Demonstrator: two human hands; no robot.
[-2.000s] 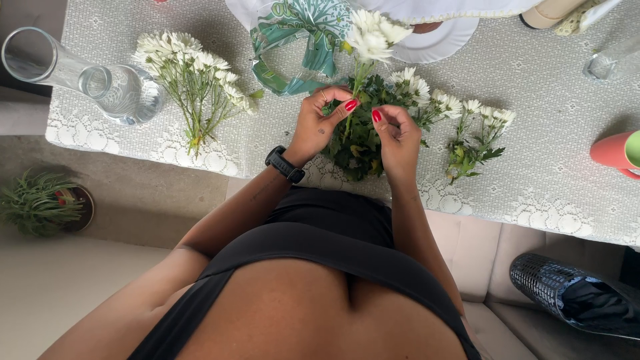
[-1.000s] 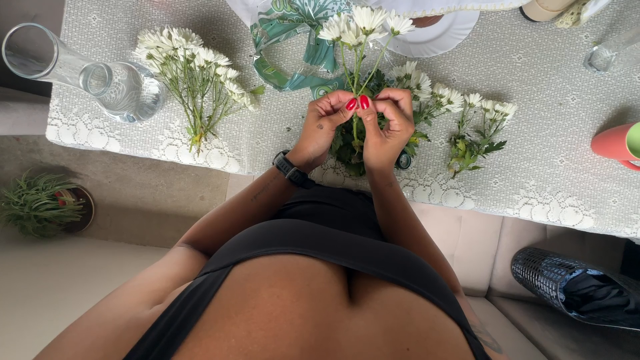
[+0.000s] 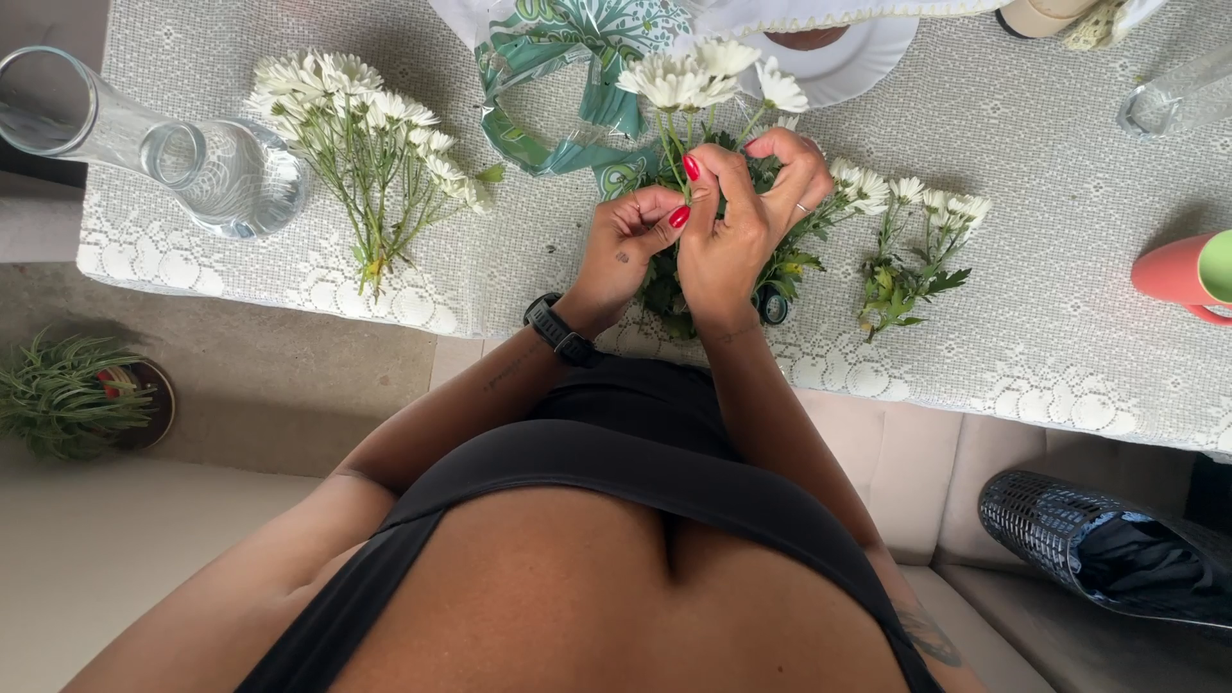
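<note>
Between my two hands are the thin green stems of several white daisy-like flowers (image 3: 674, 83). My left hand (image 3: 630, 241), with a black watch at the wrist, pinches the stems low down. Fingers and thumb of my right hand (image 3: 736, 217) close on them just beside it, the other fingers raised and curled. Beneath my hands lies a heap of dark green leaves (image 3: 664, 294), partly hidden. A fanned bunch of white flowers (image 3: 371, 164) lies to the left on the lace tablecloth (image 3: 539, 250). To the right of the heap rests a smaller leafy sprig with white flowers (image 3: 914, 250).
A glass carafe (image 3: 231, 183) stands at the left. Patterned green plastic wrapping (image 3: 549, 154) and a white plate (image 3: 881, 58) lie beyond my hands. At the right are a clear glass (image 3: 1150, 108) and a red mug (image 3: 1169, 271). The tablecloth's scalloped edge runs near my body.
The flowers' stems remain between my hands. My right hand has shifted its hold, with its outer fingers now lifted away. More blooms show above my hands than two seconds ago.
</note>
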